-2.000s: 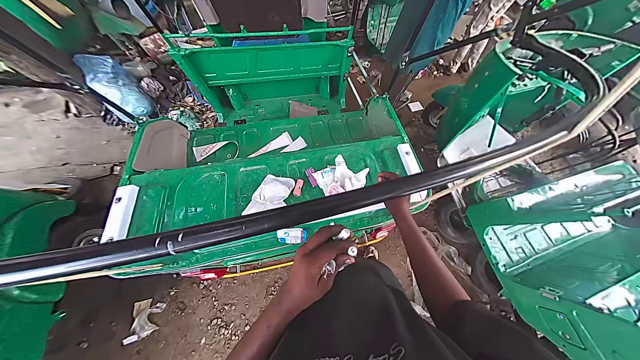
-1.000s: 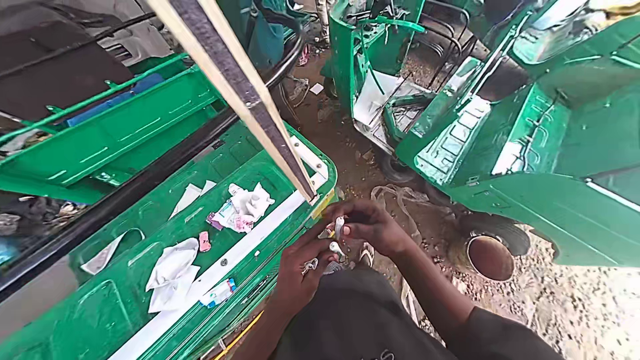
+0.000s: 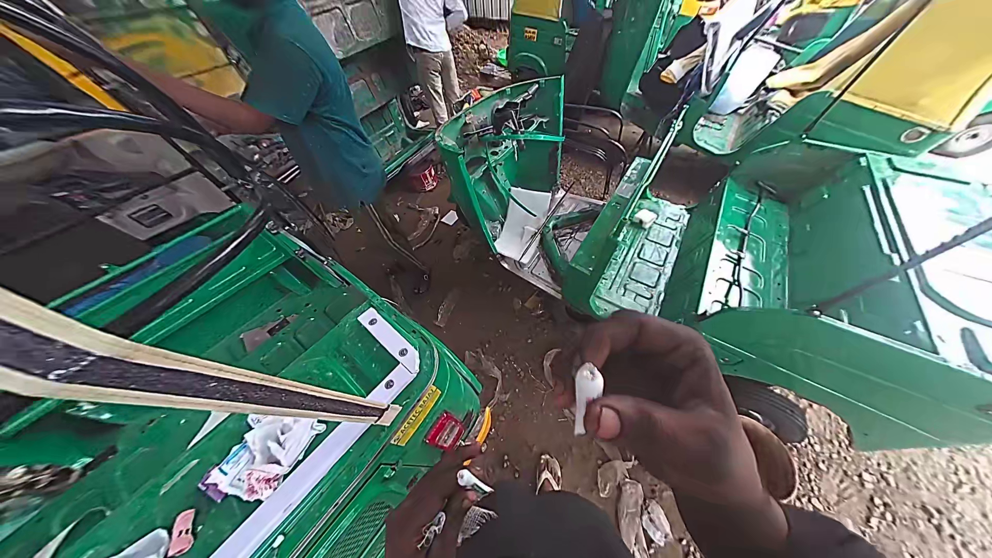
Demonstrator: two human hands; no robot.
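Raised in front of me, my right hand (image 3: 666, 418) pinches a small white object (image 3: 587, 391), perhaps a tube or a twist of material, between thumb and fingers. Lower and to the left, my left hand (image 3: 434, 496) holds a similar small white piece (image 3: 473, 482) between its fingers, near the red tail light (image 3: 445, 431) of a green vehicle body. Crumpled white plastic and paper (image 3: 271, 457) lie on that body's green panel, beside a pink piece (image 3: 181, 532). A white strip (image 3: 380, 403) with screws runs along the panel's edge.
A dark strap with pale edges (image 3: 194, 384) crosses the left side. A person in a teal shirt (image 3: 310, 101) stands at the upper left, and another person (image 3: 434, 46) farther back. Green vehicle bodies (image 3: 837, 356) fill the right, a dismantled front (image 3: 504, 163) beyond. Litter lies on the dirt ground.
The view has swung right. My right hand was at the black bar, then came together with my left hand; now the two are apart, the right one raised with a white object.
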